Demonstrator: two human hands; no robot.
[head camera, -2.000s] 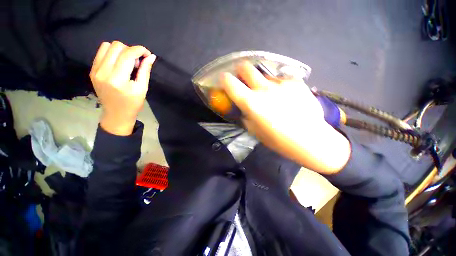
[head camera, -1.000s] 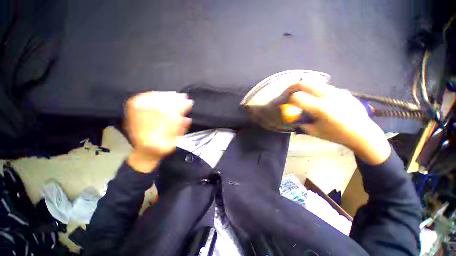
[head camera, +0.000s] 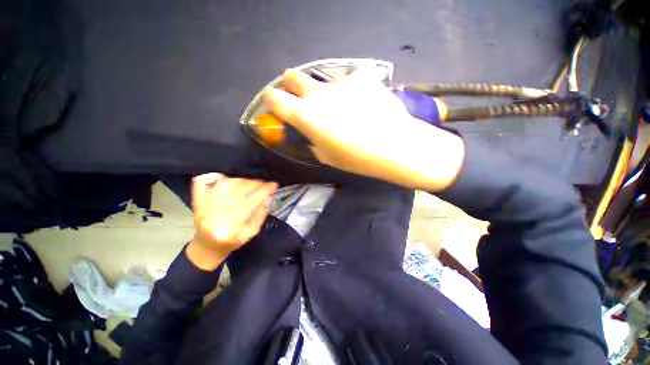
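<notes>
My right hand (head camera: 356, 128) is closed around the handle of the steam iron (head camera: 267, 107), which has a silver pointed soleplate, an orange end and blue wrapping. The iron's tip points left, near the front edge of the dark pressing table (head camera: 214, 64). A dark flat strip, likely a garment piece (head camera: 178, 146), shows faintly left of the iron's tip. My left hand (head camera: 231, 210) is just below the table edge with its fingers curled. Whether it grips cloth cannot be made out against the black jacket.
Two ribbed hoses (head camera: 509, 110) run right from the iron to a fitting at the table's right side. Dark cloth with thin strands (head camera: 50, 114) lies at the table's left. A white plastic bag (head camera: 114, 289) and dark striped cloth (head camera: 35, 314) are on the floor at lower left.
The iron in my right hand has moved left along the table edge since one second ago. My left hand has dropped lower, below the edge.
</notes>
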